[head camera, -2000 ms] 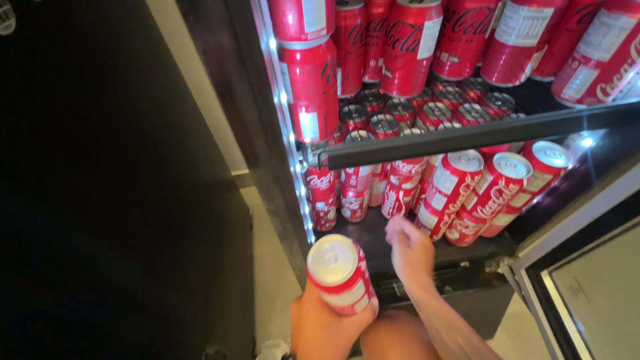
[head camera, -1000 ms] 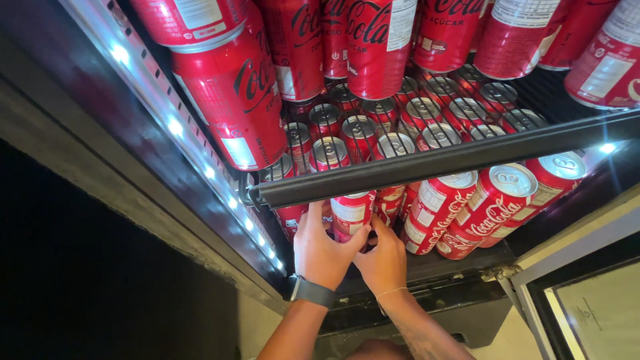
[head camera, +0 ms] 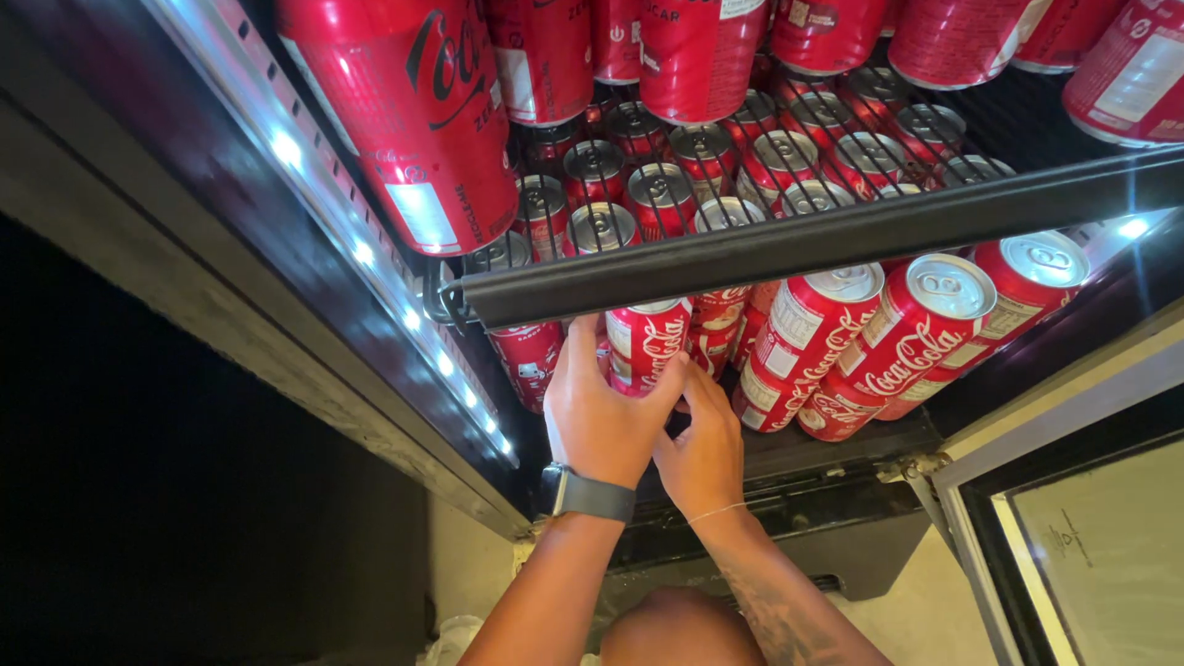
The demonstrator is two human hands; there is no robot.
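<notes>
My left hand (head camera: 601, 416), with a dark-banded watch on its wrist, grips a red Coca-Cola can (head camera: 647, 342) on the bottom level of a drinks fridge. Against the can's lower right side are the fingers of my right hand (head camera: 705, 435); its lower part is hidden by both hands. The shelf's front bar covers part of the can's top. Stacked Coca-Cola cans (head camera: 819, 342) stand to the right, and another can (head camera: 529, 356) is at the left. More cans (head camera: 659, 190) fill the level behind, seen through the wire shelf.
The black shelf front bar (head camera: 805, 236) crosses just above my hands. Red Coca-Cola Zero cans (head camera: 416, 120) stand on that shelf. A lit side rail (head camera: 365, 254) runs down the left. The open glass door (head camera: 1091, 518) is at the lower right.
Two seconds ago my left hand held a can outside the fridge, with my right hand apart from it. Both hands are now inside, at a can under the shelf bar. The view has moved closer.
</notes>
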